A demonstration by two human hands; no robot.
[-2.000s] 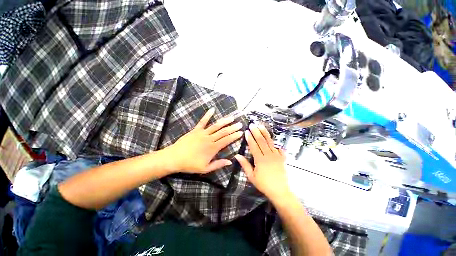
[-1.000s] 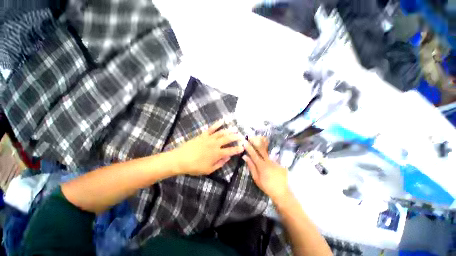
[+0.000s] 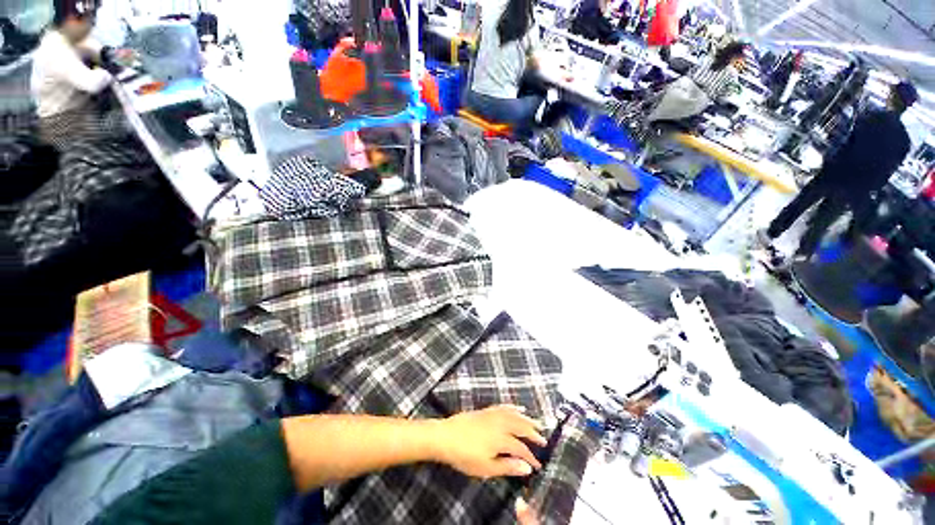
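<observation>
Dark plaid fabric (image 3: pixel 502 364) with white check lies on the white sewing table and runs to the needle area of the sewing machine (image 3: pixel 718 451), which has a blue stripe. My left hand (image 3: pixel 492 441) lies palm down on the plaid near the presser foot, fingers slightly apart. Of my right hand (image 3: pixel 527 513) only a fingertip shows at the bottom edge, on the plaid; the rest is out of frame. A folded pile of plaid pieces (image 3: pixel 308 256) lies at the left of the table.
Denim (image 3: pixel 205 431) is heaped at left, beside an orange card (image 3: pixel 111 318). Dark cloth (image 3: pixel 748 328) lies behind the machine. Thread cones (image 3: pixel 374 72) stand at the back. Seated people (image 3: pixel 505 62) and a walking person (image 3: pixel 856 154) are beyond.
The view has tilted up and shows the factory floor. My left hand still lies on the plaid. My right hand has mostly left the frame at the bottom.
</observation>
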